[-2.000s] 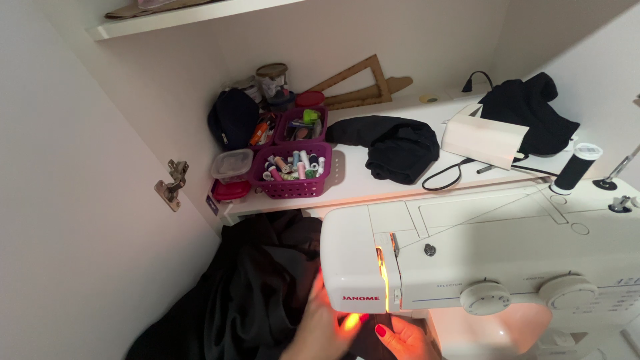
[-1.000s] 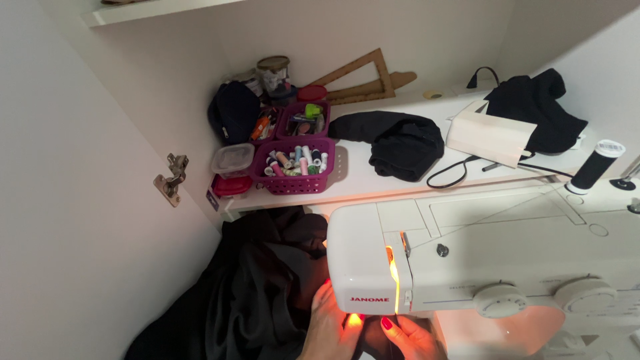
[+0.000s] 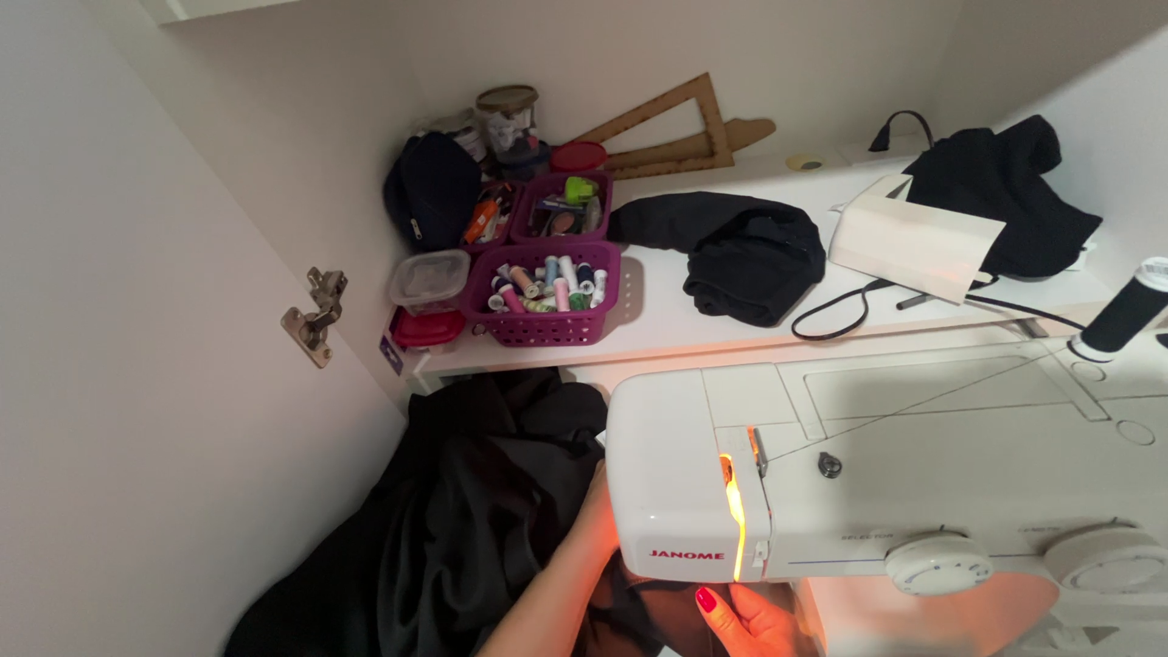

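Observation:
A white Janome sewing machine (image 3: pixel 912 474) fills the lower right, its lamp glowing orange. Black fabric (image 3: pixel 456 538) lies heaped left of it and runs under its head. My left hand (image 3: pixel 602 511) reaches behind the left end of the head, at the fabric; its fingers are hidden. At the front, below the head, my right hand (image 3: pixel 748 620) has its thumb, with a red nail, on the fabric's edge; its fingertips are partly hidden by the machine. A black thread spool (image 3: pixel 1121 315) stands on the machine, with thread running to the head. Needle and presser foot are out of sight.
On the white shelf behind stand a purple basket of thread spools (image 3: pixel 547 328), smaller purple baskets, plastic containers, folded black cloth (image 3: pixel 757 265), a paper piece (image 3: pixel 917 242), a cord and wooden templates (image 3: pixel 716 128). A cabinet door with a metal hinge (image 3: pixel 315 319) borders the left.
My left hand has moved from the front left of the machine head to farther back, behind its left end. My right hand remains below the head.

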